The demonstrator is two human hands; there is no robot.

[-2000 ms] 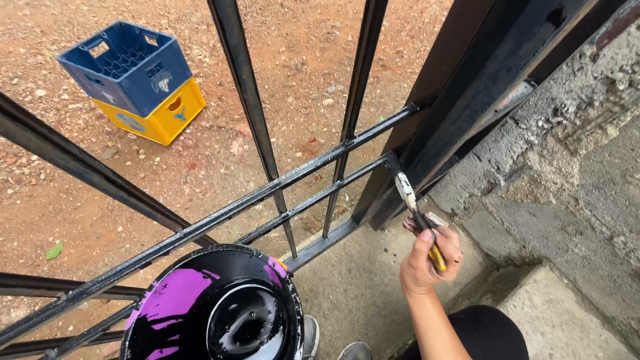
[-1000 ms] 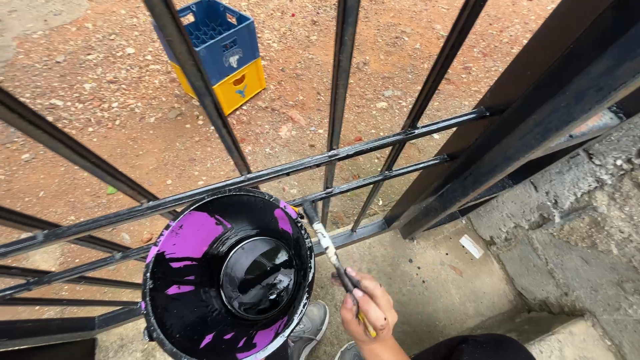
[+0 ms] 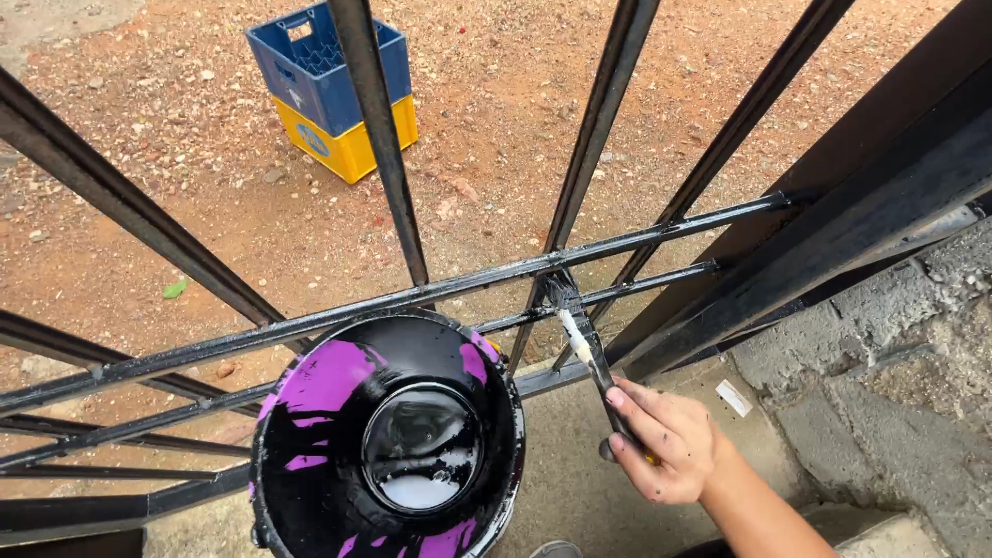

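My right hand (image 3: pixel 663 442) grips the handle of a paintbrush (image 3: pixel 577 333). Its black, wet bristles touch the gate's bars near the point where an upright meets the two horizontal rails. The upper rail (image 3: pixel 480 277) of the black metal gate looks glossy. Left of the brush, close against the rails, is a purple bucket (image 3: pixel 329 376) smeared with black paint, with a round well of glossy black paint at its centre. My left hand is out of sight; whether it holds the bucket is hidden.
Beyond the bars, a blue plastic crate (image 3: pixel 310 89) is stacked on a yellow crate (image 3: pixel 349 151) on gravelly ground. A thick black post (image 3: pixel 821 201) and a rough concrete wall (image 3: pixel 914 364) stand at the right. A shoe tip (image 3: pixel 556 549) shows at the bottom edge.
The brush was at the rail's end by the post, then beside the bucket's rim; now its bristles are against the bars near an upright. The view has shifted.
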